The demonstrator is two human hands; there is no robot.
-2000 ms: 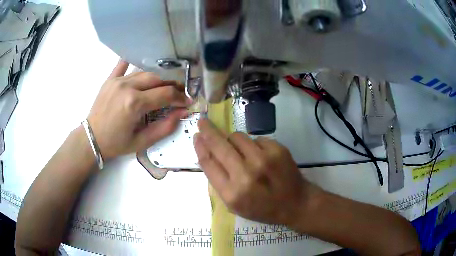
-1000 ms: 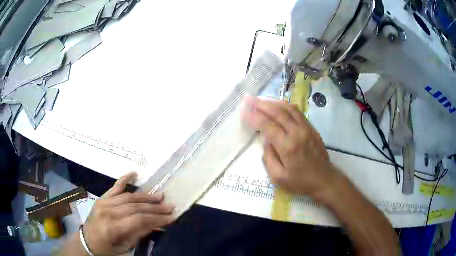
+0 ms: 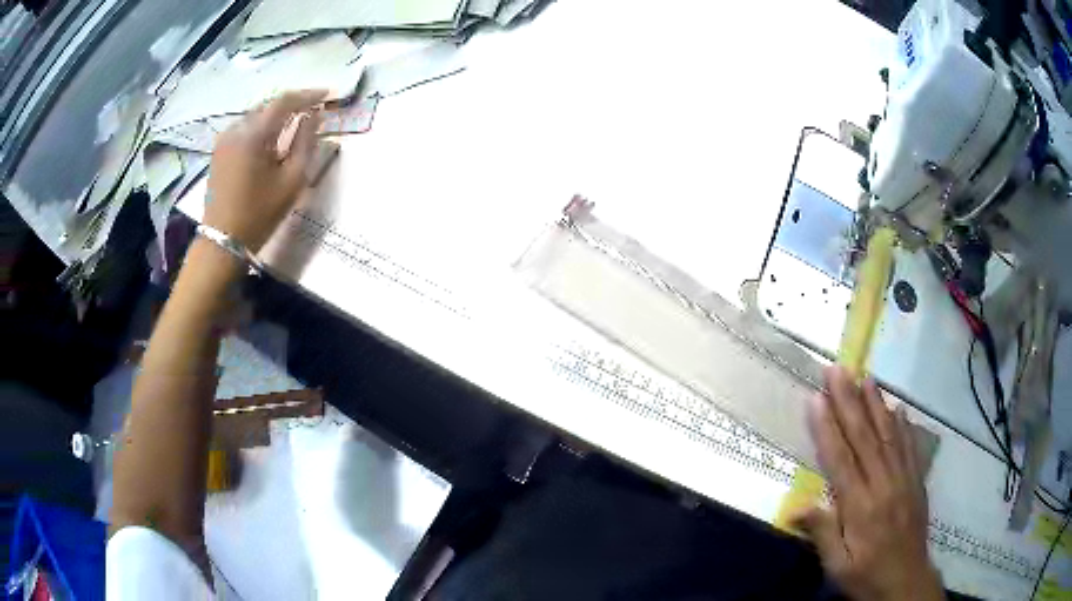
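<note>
A zipped panel (image 3: 682, 317) lies flat and slanted on the white machine table, left of and in front of the needle area. Its toothed line runs along the upper side, with loose ends at its far left tip. My right hand (image 3: 872, 481) lies flat over the panel's right end, beside the yellow tape strip (image 3: 866, 308). My left hand (image 3: 265, 170) is at the near edge of the pile of cut pieces (image 3: 353, 18). Its fingers are curled at a small piece (image 3: 350, 115); whether they grip it cannot be told.
The sewing machine (image 3: 950, 123) stands at the upper right, with its needle plate (image 3: 811, 235) below. Red-handled snips (image 3: 966, 308), a black cord and hanging zippers (image 3: 1034, 399) are right of it. A lower white surface (image 3: 353, 505) and a blue crate (image 3: 59, 546) are at the lower left.
The view has swung left. My left hand has let go of the panel and moved to the pile. The panel now lies flat, turned and away from the needle area, under my right hand.
</note>
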